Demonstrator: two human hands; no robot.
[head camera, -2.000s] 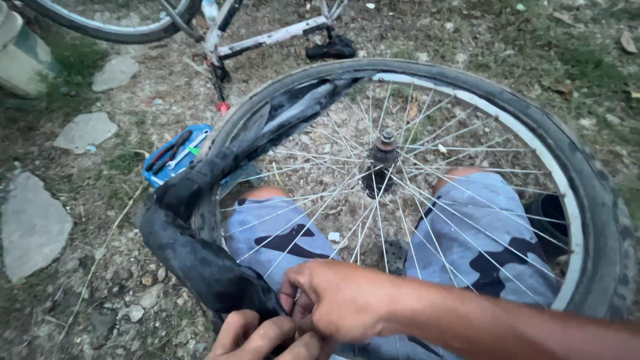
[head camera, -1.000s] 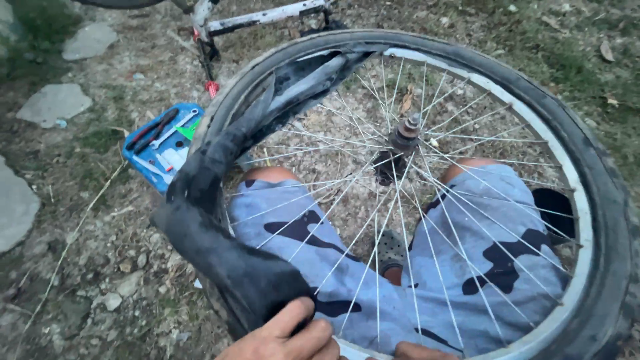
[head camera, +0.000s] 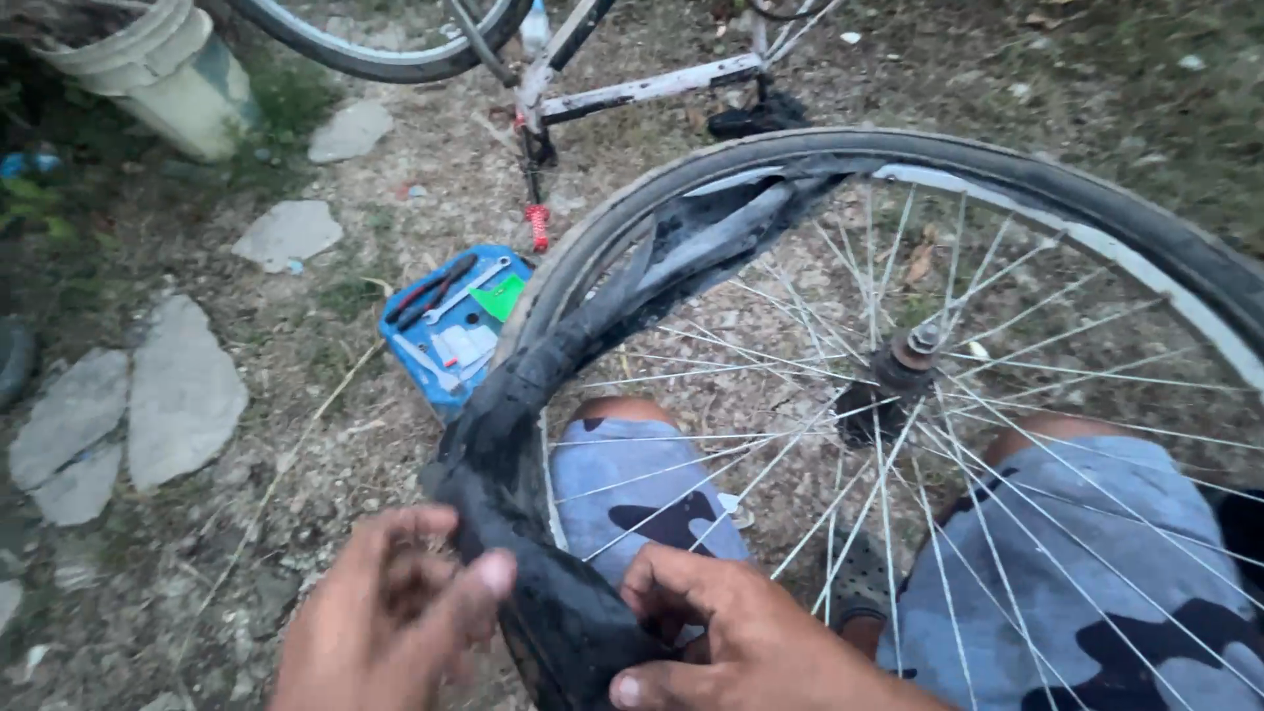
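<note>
A spoked bicycle wheel (head camera: 894, 380) with its tire (head camera: 987, 148) lies across my lap. A black rubber inner tube (head camera: 553, 592) hangs out along the wheel's left side, loose and partly flattened. My left hand (head camera: 395, 602) is at the left edge of the tube, thumb and fingers apart, holding nothing. My right hand (head camera: 721, 632) has its thumb and fingers at the tube's right edge near the bottom, pinching it; part of the fingertips is hidden.
A blue tray (head camera: 400, 360) with wrenches, pliers and a green piece lies on the ground beyond the tube. Behind are a bicycle frame (head camera: 652, 89), another wheel (head camera: 395, 69) and a plastic bucket (head camera: 188, 89). Flat stones (head camera: 188, 395) lie at left.
My left hand has come off the tube's lower part and moved left and up. My right hand has moved left from the wheel's lower rim to the tube.
</note>
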